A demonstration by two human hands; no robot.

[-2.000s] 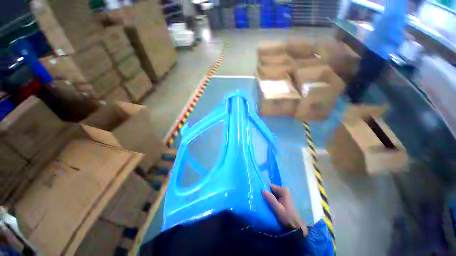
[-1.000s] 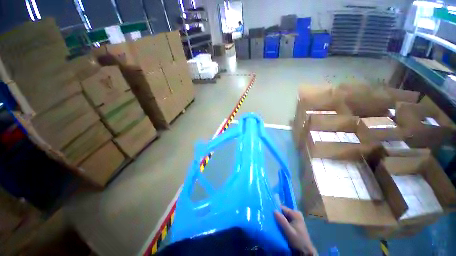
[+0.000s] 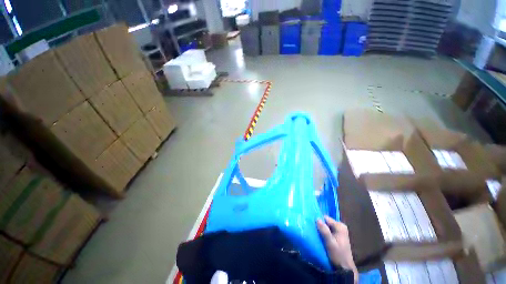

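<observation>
A glossy bright blue plastic stool [image 3: 297, 183] is carried in front of me, tilted with its legs pointing forward. My right hand [image 3: 337, 244] grips its right side; the fingertips lie on the blue plastic. A black garment [image 3: 238, 258] is draped over the near end of the stool. A small white thing shows on the garment at the bottom edge. My left hand is not in view.
Open cartons [image 3: 380, 133] holding white boxes stand close on the right. Stacked brown cartons [image 3: 91, 100] stand on the left. A pallet with white packs [image 3: 190, 71] and blue bins [image 3: 289, 37] are farther ahead. Floor tape [image 3: 258, 115] runs forward.
I have moved forward with the stool. The open cartons are now nearer on the right, and the white packs and bins ahead look closer. My right hand keeps its grip.
</observation>
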